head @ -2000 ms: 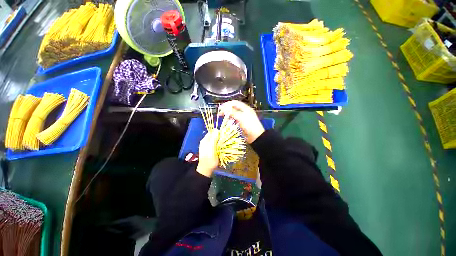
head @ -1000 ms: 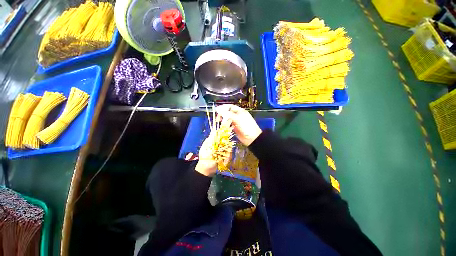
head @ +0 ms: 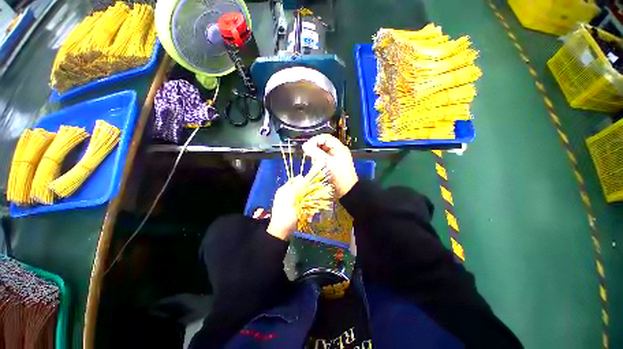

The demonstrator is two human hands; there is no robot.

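Observation:
My left hand point(head: 283, 208) is closed around a fanned bunch of yellow wires point(head: 314, 198) over the lap. A few wires stand up apart from the bunch, their pale ends near the bench edge. My right hand point(head: 333, 162) is at the upper right of the bunch, fingertips together at a wire; the exact grip is too small to tell. The blue scrap tray point(head: 259, 192), speckled with yellow-brown bits, lies under both hands. The machine with a round silver face point(head: 300, 99) stands just beyond them on the bench.
A blue tray point(head: 369, 95) at right holds a large yellow wire pile point(head: 427, 85). At left, a blue tray point(head: 102, 187) holds three wire sheaves point(head: 61, 163). Scissors point(head: 244, 109), a wrench point(head: 266, 125), a patterned cloth point(head: 181, 109) and a fan point(head: 198, 34) are left of the machine.
The wire bunch has changed its fan and tilt in my left hand. My right hand has shifted slightly around the wire tips. The trays and machine stay in place.

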